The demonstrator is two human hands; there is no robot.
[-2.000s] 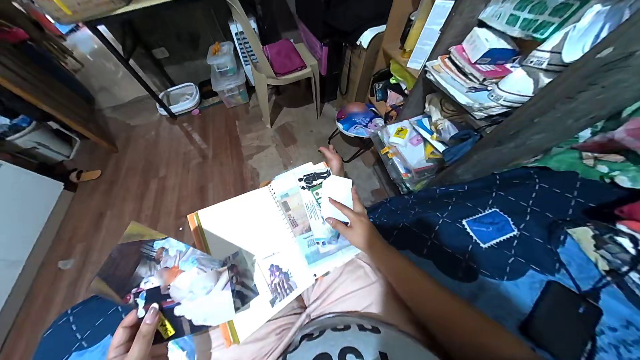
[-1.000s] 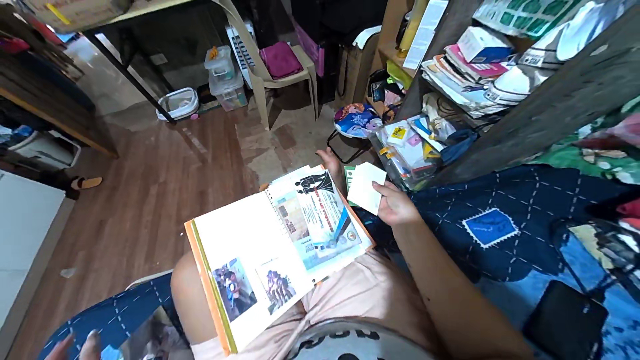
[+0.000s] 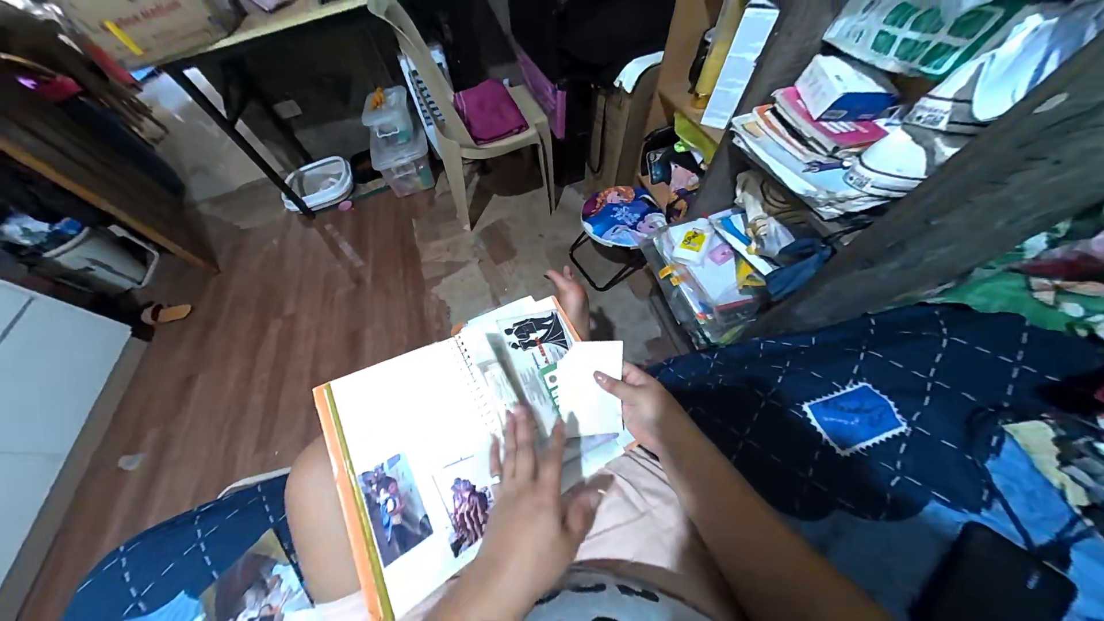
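Note:
An open spiral-bound photo album (image 3: 401, 371) with an orange edge lies across my lap, photos on its left page and a printed sheet with a couple's silhouette on the right. My left hand (image 3: 535, 492) rests over the right page near the spiral, fingers spread. Between the thumb and fingers of my right hand (image 3: 642, 401) is a white card (image 3: 591, 388), just above the album's right edge. A loose photo (image 3: 259, 586) lies on the dark blue bedding at lower left. My foot shows beyond the album's top edge.
A beige plastic chair (image 3: 509, 142) with a magenta cloth stands ahead, beside stacked clear containers (image 3: 401, 151). A small round stool (image 3: 623, 216) and a clear plastic box (image 3: 707, 285) sit ahead right. A black pouch-like object (image 3: 992, 578) lies on the bedding.
My left hand has moved from the lower left onto the album's right page. The loose photo it held two seconds ago lies on the bedding. The white card has moved back over the page.

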